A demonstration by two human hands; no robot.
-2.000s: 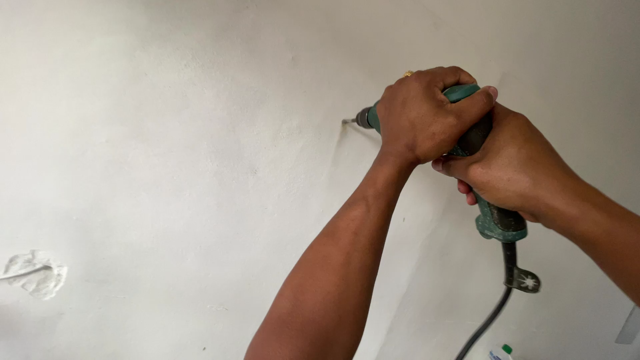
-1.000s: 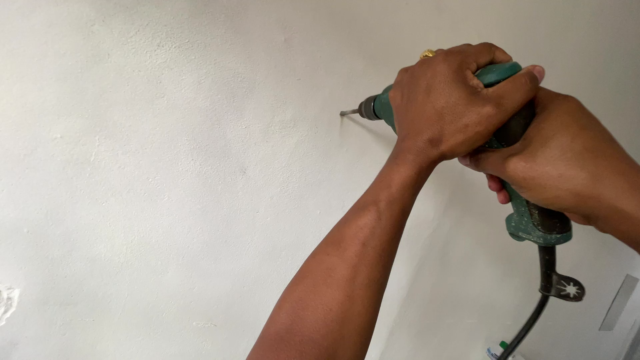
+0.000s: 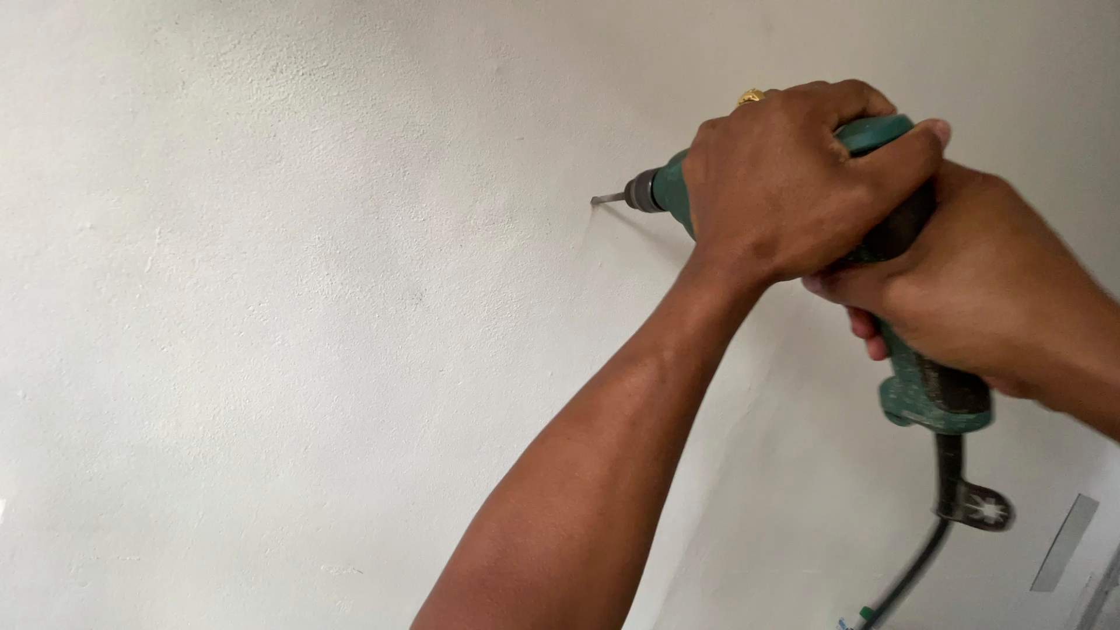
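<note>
A green corded power drill [image 3: 936, 385] points left at a pale wall [image 3: 306, 306]. The tip of its drill bit [image 3: 611, 199] meets the wall's surface. My left hand [image 3: 779, 184], with a gold ring on one finger, is wrapped over the drill's body behind the chuck [image 3: 643, 191]. Below and to the right, my right hand [image 3: 954, 262] grips the handle, its fingertips showing past the far side. A black power cord [image 3: 910, 573] hangs from the handle's base, with a dark chuck key holder [image 3: 984, 507] on it. My hands hide much of the drill's body.
Low on the right, a flat grey strip [image 3: 1064, 542] lies against a pale surface. A green cap [image 3: 866, 613] shows at the bottom edge beside the cord, on an object mostly out of view. The wall fills the left side.
Both hands keep hold of the drill against the wall. The view has shifted and drawn closer, and the white patch seen at the lower left earlier has almost left the frame.
</note>
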